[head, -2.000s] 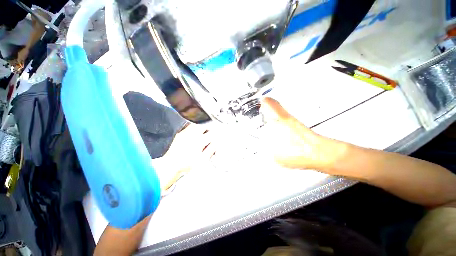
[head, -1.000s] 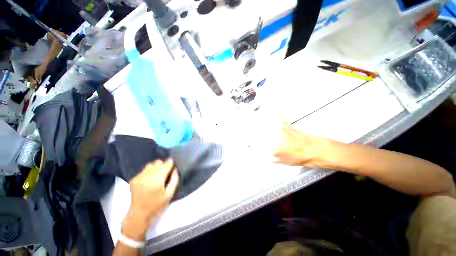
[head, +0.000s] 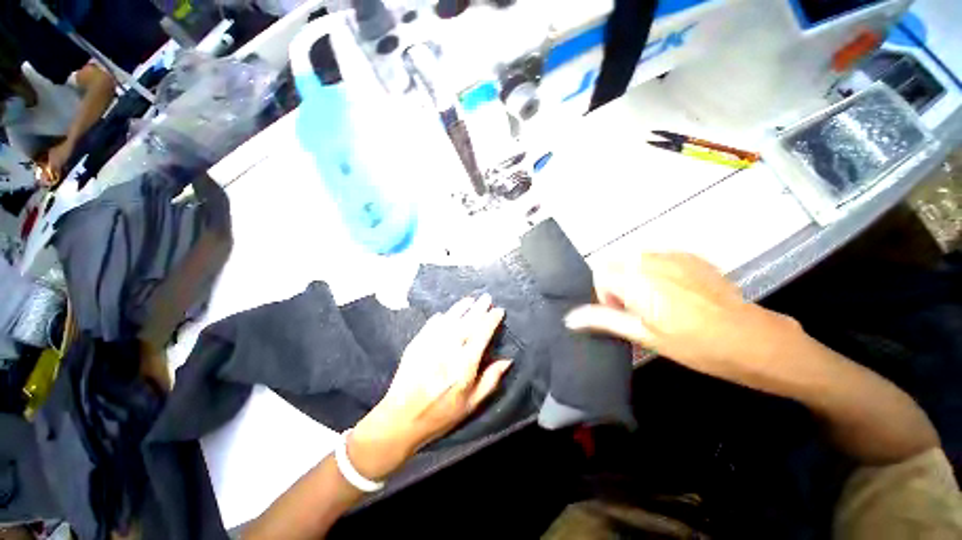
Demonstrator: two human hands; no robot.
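A dark grey fabric panel (head: 285, 346) lies across the white table, from the left pile to the front edge, partly folded at its right end. My left hand (head: 448, 364) lies on the panel with its fingers apart. My right hand (head: 670, 306) holds the panel's folded right end between thumb and fingers. The presser foot and needle area (head: 508, 181) of the white sewing machine (head: 717, 63) is just behind the fabric; the fabric does not appear to be under it.
A light-blue paddle (head: 353, 174) stands left of the needle. Orange and yellow snips (head: 705, 151) and a clear tray (head: 857, 148) lie at right. A dark fabric heap (head: 137, 253) hangs at the left table edge. Another person's arm (head: 87, 111) shows far left.
The dark panel has come rightward across the table in front of the needle. My left hand has moved right onto it, and my right hand has taken hold of its right end.
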